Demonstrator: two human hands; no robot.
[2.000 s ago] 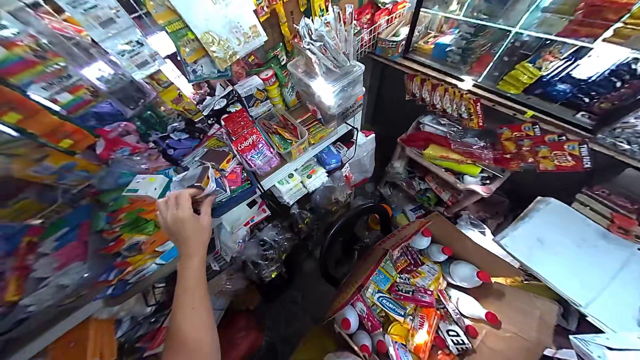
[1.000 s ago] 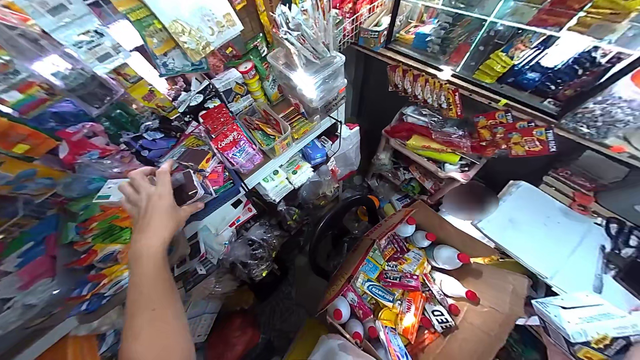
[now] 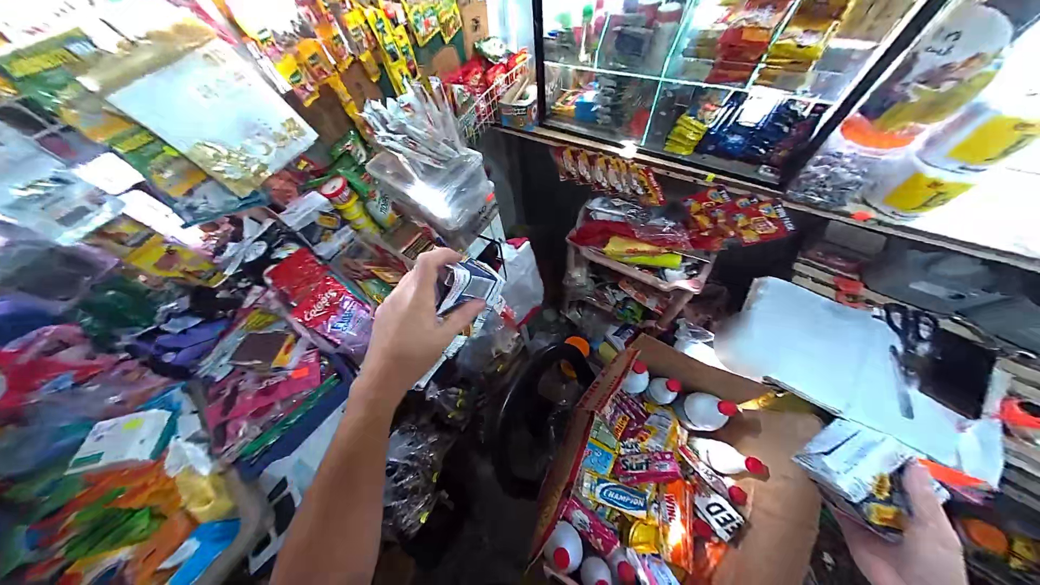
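My left hand is raised over the shelf of goods, its fingers and thumb around a small dark box with a pale side. Low at the right, my right hand holds a bundle of shiny plastic packets, next to a white sheet or board. Between the two hands stands an open cardboard box with white red-capped bottles and colourful sachets in it.
Black-handled scissors lie on the white sheet. A clear plastic container full of packets stands behind my left hand. A glass display case is at the back. Bagged goods crowd the left.
My left hand has moved right from the goods at the left, with the small box in it. My right hand and its packets now show at the lower right. The view has shifted.
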